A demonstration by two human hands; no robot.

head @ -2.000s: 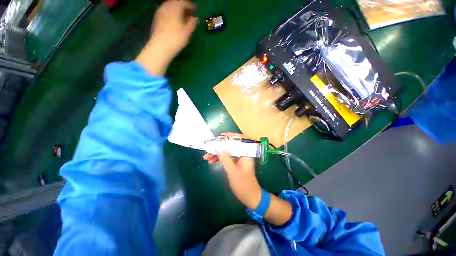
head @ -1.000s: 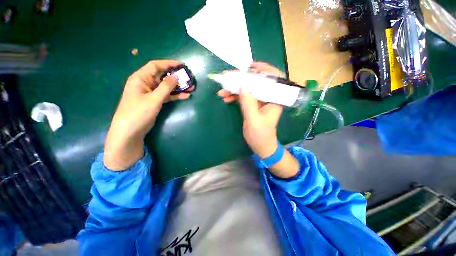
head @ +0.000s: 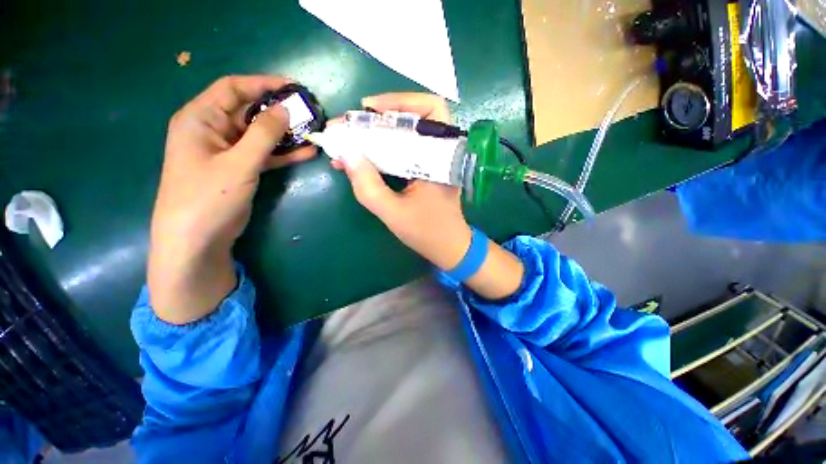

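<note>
My left hand [head: 213, 163] holds a small black electronic module [head: 303, 107] with a white part facing up, pinched between thumb and fingers. My right hand [head: 408, 204] holds the dispensing syringe [head: 398, 154] like a pen, tip pointing left. The pale needle [head: 311, 139] is at the module's lower right edge; whether it touches is too small to tell. A green cap [head: 486, 163] closes the syringe's rear, and a clear air hose [head: 557, 186] leads from it. A thin black piece with a cable runs along the barrel.
White paper [head: 398, 36] lies beyond the syringe. A cardboard sheet [head: 575, 82] and the black dispensing controller [head: 715, 91] are at upper right. A white curved scrap [head: 34, 216] lies at far left, above a black tray [head: 59, 335]. A blue sleeve [head: 756, 199] shows at right, a rack [head: 752, 353] below.
My left hand first came down from the far side and took hold of a module. Since then my right hand has moved the syringe left, bringing its tip to the module.
</note>
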